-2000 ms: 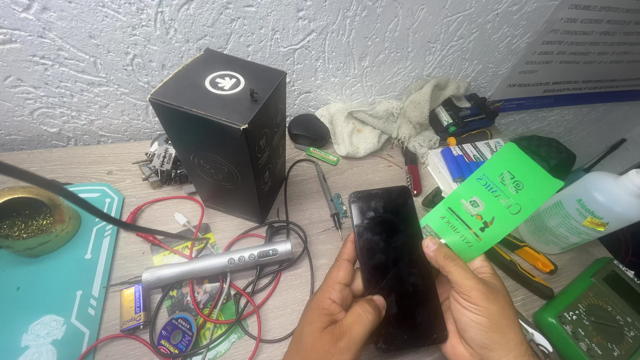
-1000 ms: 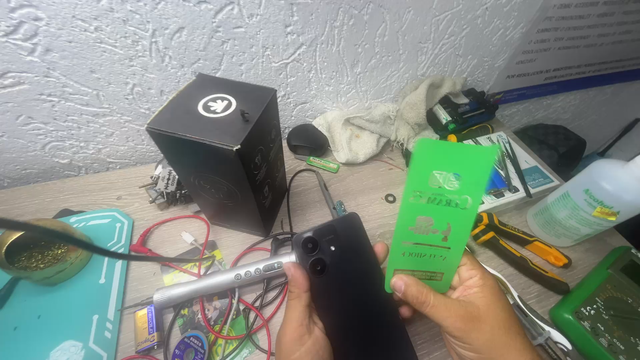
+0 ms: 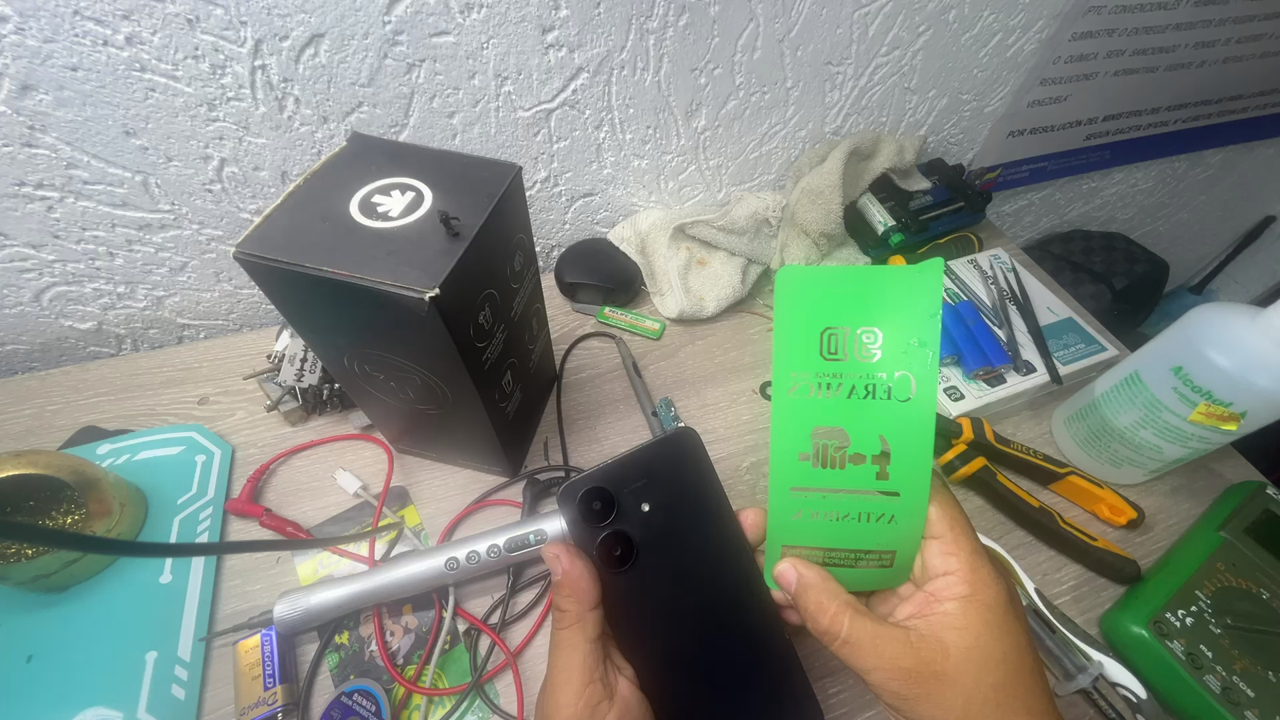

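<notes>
My left hand grips a black smartphone by its edges, its back with two camera lenses facing me. In my right hand a green ceramic screen protector stands nearly upright, pinched at its lower edge; its printing reads mirrored. The protector is to the right of the phone, and fingertips show between the two. Left of the phone lies a silver electric screwdriver, its near end beside my left thumb. A probe-like tool with a dark cable shows just above the phone's top edge.
A tall black box stands at back left. Around are tangled red and black cables, a teal mat with a brass-coloured bowl, a cloth, a computer mouse, pliers, an alcohol bottle and a green multimeter.
The phone has turned from its screen side to its camera side. The green protector, earlier slanting right behind my right hand, now stands upright in its fingers. The view has moved closer.
</notes>
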